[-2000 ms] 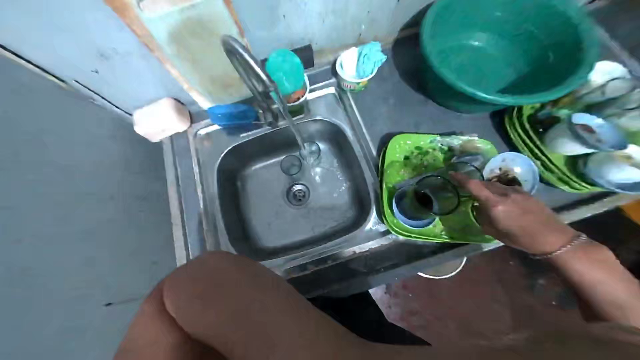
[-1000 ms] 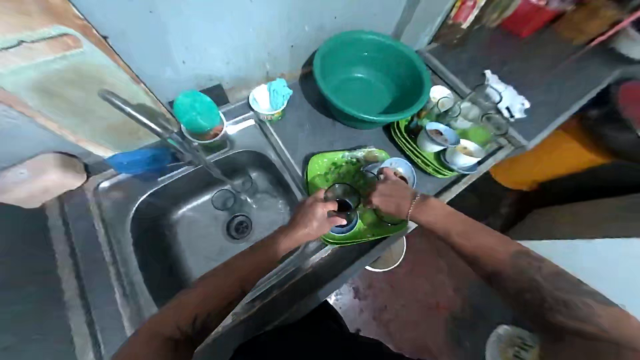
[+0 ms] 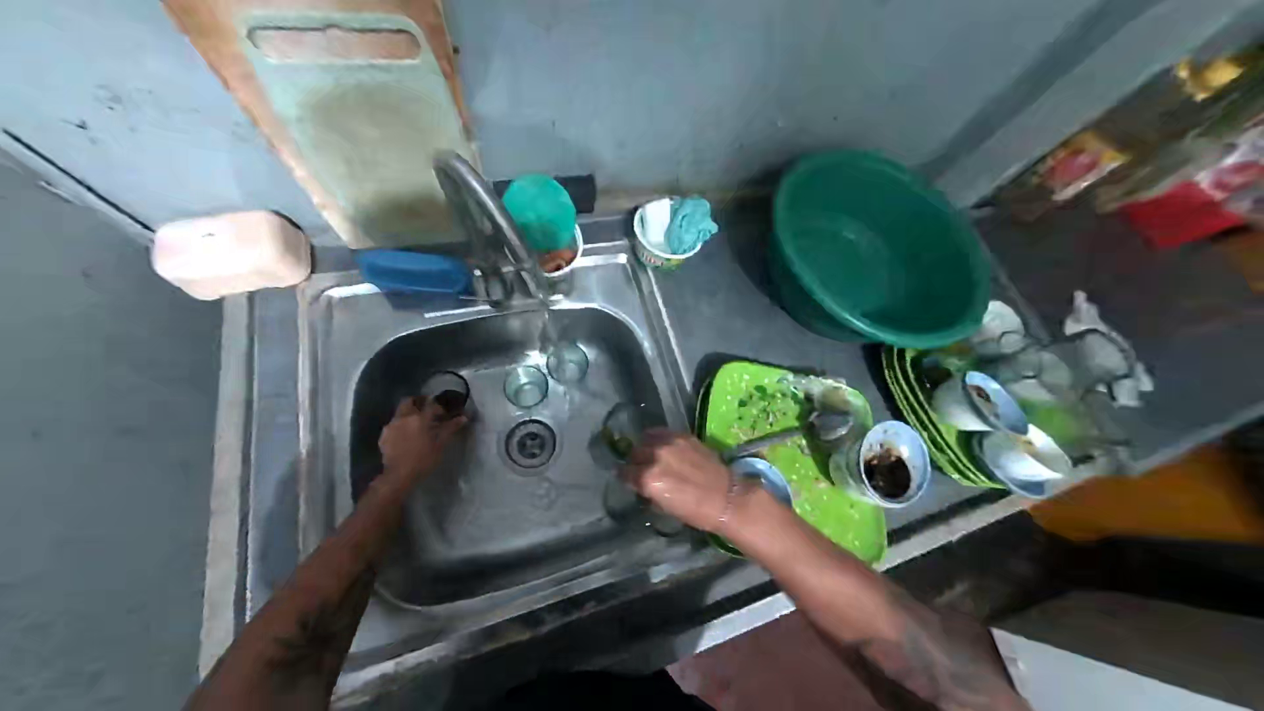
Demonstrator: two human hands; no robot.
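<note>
My left hand [image 3: 420,434] holds a drinking glass [image 3: 447,391] with something dark in it, inside the left part of the steel sink [image 3: 474,523]. At the sink's right side, my right hand [image 3: 679,476] is closed around glassware, blurred, with a glass [image 3: 619,432] holding green bits at its fingers. Two clear glasses stand near the drain [image 3: 531,444], one [image 3: 525,386] just above it and another [image 3: 568,363] under the water falling from the faucet [image 3: 489,212]. A green tray [image 3: 839,523] with food scraps, a spoon-like utensil and bowls lies right of the sink.
A large green basin [image 3: 879,247] stands at the back right. Beside it are stacked green plates [image 3: 923,420] with bowls and glasses. Behind the sink are a blue soap dish or sponge [image 3: 415,272], a tub with a turquoise cloth [image 3: 688,225], and a pink container [image 3: 232,254].
Both hands have moved left from the green tray into the sink. The left hand has carried a dark glass from the tray to the sink's left side. The view has shifted.
</note>
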